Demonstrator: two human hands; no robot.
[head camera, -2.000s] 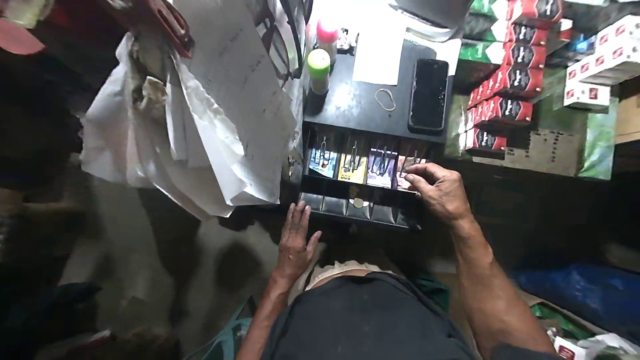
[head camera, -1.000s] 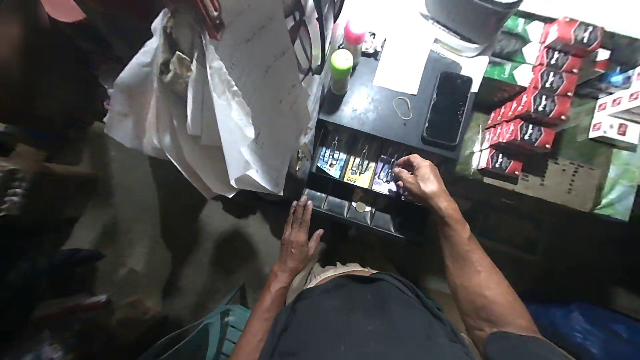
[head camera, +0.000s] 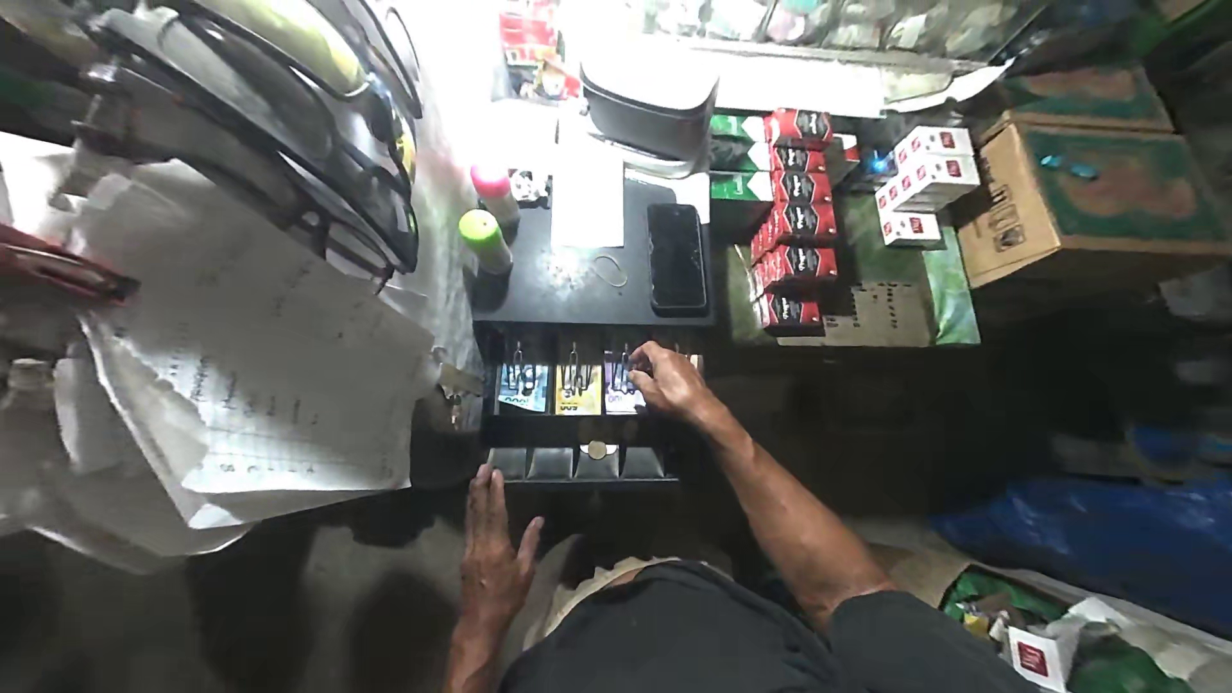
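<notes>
A black cash drawer is pulled out below a dark desktop. Blue banknotes, yellow banknotes and purple banknotes lie in its compartments under wire clips. My right hand reaches into the right part, thumb and fingertips bent together at the clip over the purple notes; whether they grip it I cannot tell. My left hand has its fingers extended, tips at the drawer's front left corner, holding nothing. One coin lies in the front row of coin cups.
On the desktop are a black smartphone, a rubber band, a green-capped bottle and a pink-capped bottle. Stacked red cartons and a cardboard box stand to the right. Handwritten paper sheets hang at the left.
My right hand has moved left from the rightmost note compartment to the purple notes. My left hand has stayed at the drawer's front left corner. The view has shifted.
</notes>
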